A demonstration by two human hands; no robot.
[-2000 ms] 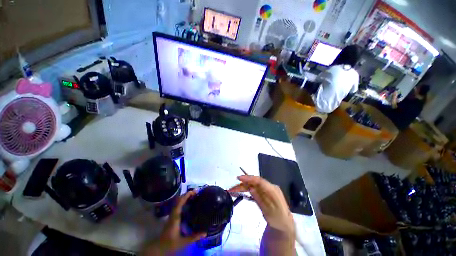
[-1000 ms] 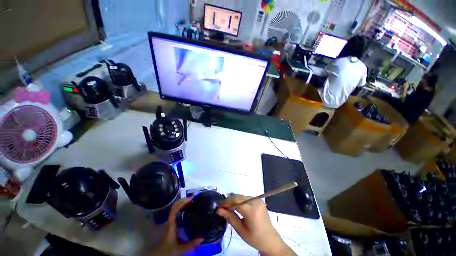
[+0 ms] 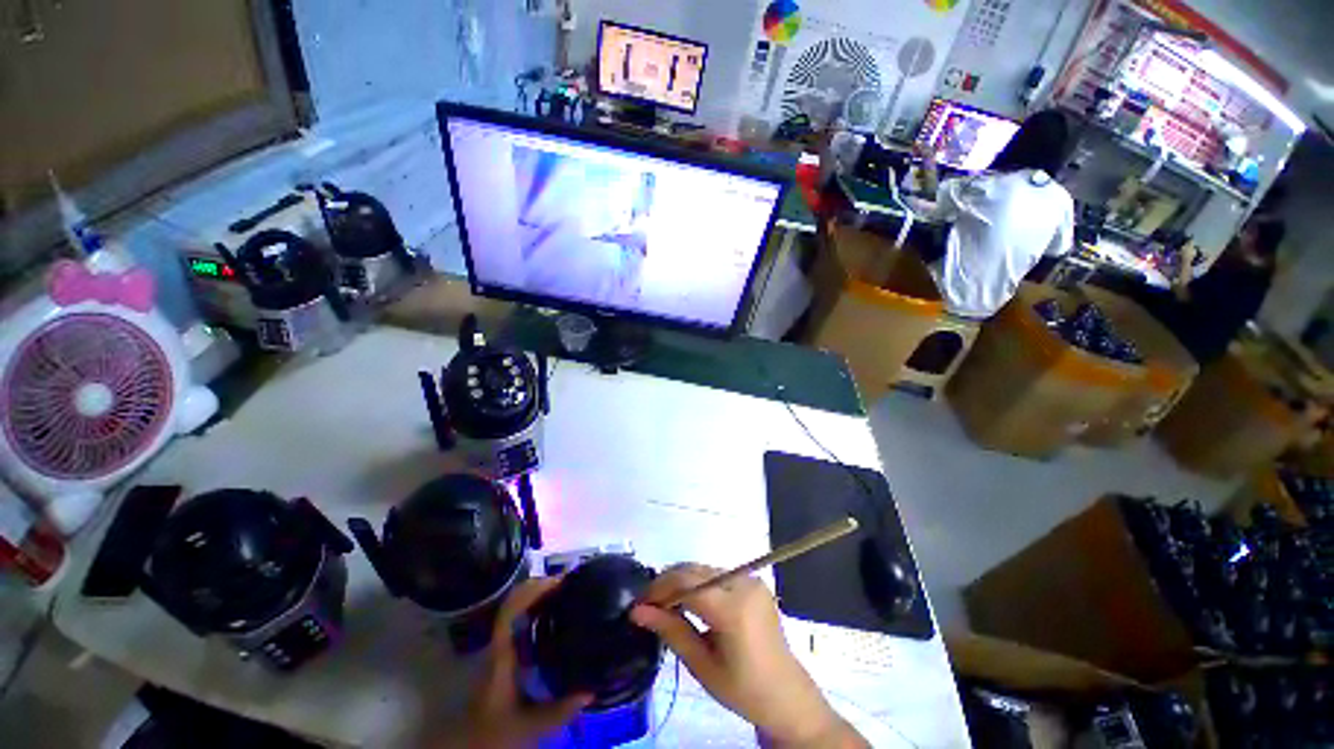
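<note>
A black dome camera [image 3: 597, 632] with a blue glow low on its body stands at the table's front. My left hand [image 3: 515, 676] holds it around its left side. My right hand [image 3: 720, 632] holds a thin tan stick [image 3: 797, 546] at the camera's upper right; the stick's far end points right over the mouse pad, and its near tip is hidden at my fingers. Another dome camera [image 3: 451, 544] stands just left, with a pink glow beside it. The monitor [image 3: 615, 220] shows a blurred pale picture.
More dome cameras stand at left [image 3: 242, 563] and behind [image 3: 492, 392]. A mouse [image 3: 887, 575] lies on a black pad [image 3: 819, 505]. A pink fan [image 3: 91, 388] and dark phone [image 3: 132, 542] are at left. Cartons [image 3: 1061, 585] stand right; a person in white [image 3: 1004, 234] sits beyond.
My right hand has come onto the camera with the tan stick, which has since turned slightly. The glow beside the neighbouring camera has gone from blue to pink. The monitor picture has changed.
</note>
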